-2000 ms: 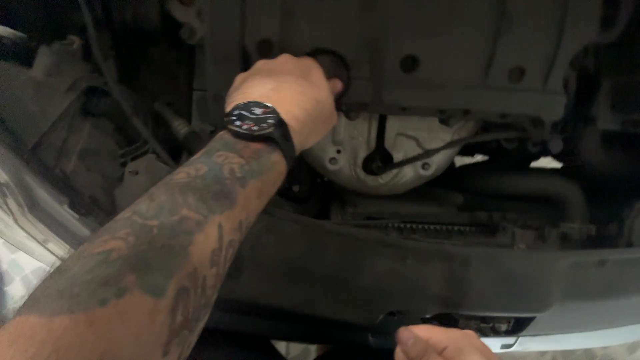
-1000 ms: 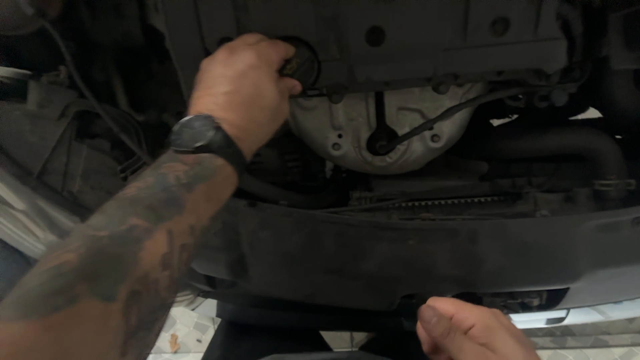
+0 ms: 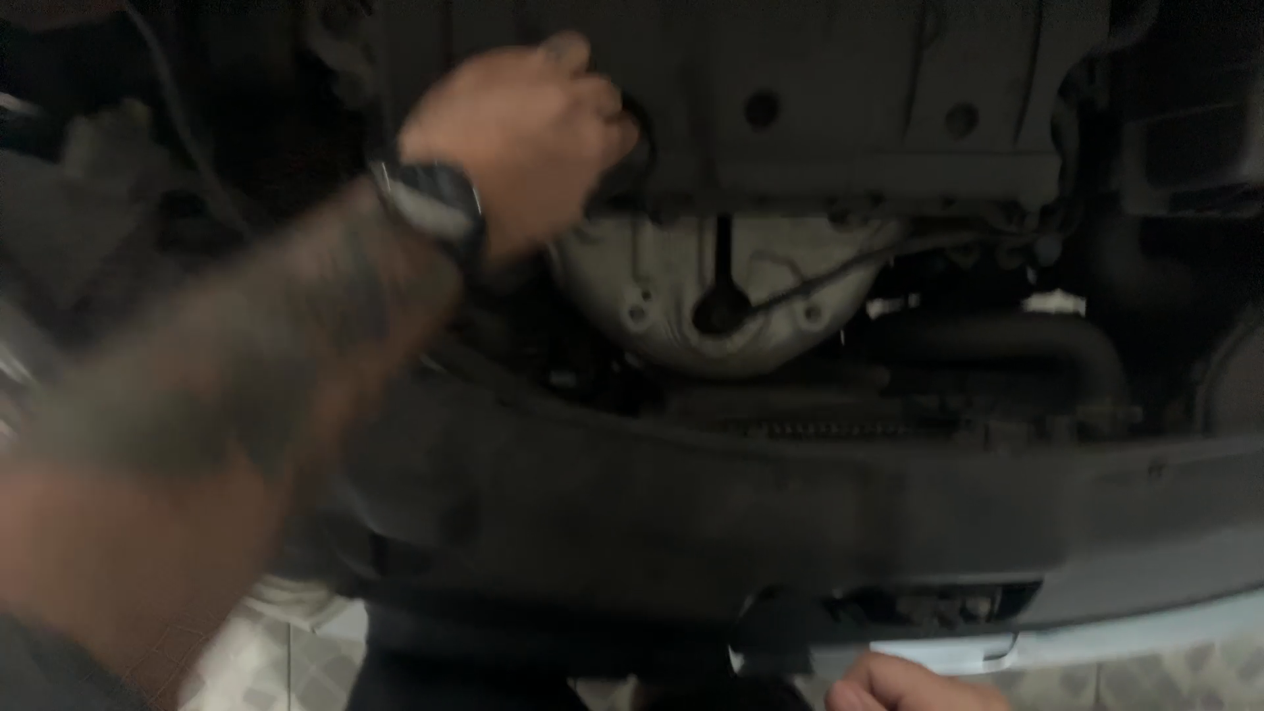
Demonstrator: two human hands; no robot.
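My left hand [image 3: 523,138], a watch [image 3: 430,202] on its wrist, has its fingers curled around a dark round cap [image 3: 632,148] at the edge of the black engine cover [image 3: 839,109]. The cap is mostly hidden by the fingers. Just below the cover is a silver metal heat shield [image 3: 731,336], with a dark sensor [image 3: 723,308] and its cable in the middle. My right hand [image 3: 913,686] shows only in part at the bottom edge, near the front of the car; whether it holds anything cannot be seen.
A dark front panel [image 3: 691,504] runs across below the engine, with a light-coloured bumper edge [image 3: 1116,632] beneath it. A thick black hose [image 3: 1007,336] bends at the right. Tiled floor [image 3: 247,652] shows at the bottom left. The engine bay is dim.
My left hand stays at the round cap while its wrist and fingers have turned. My right hand sits lower in view, with less of it showing. The view has shifted somewhat.
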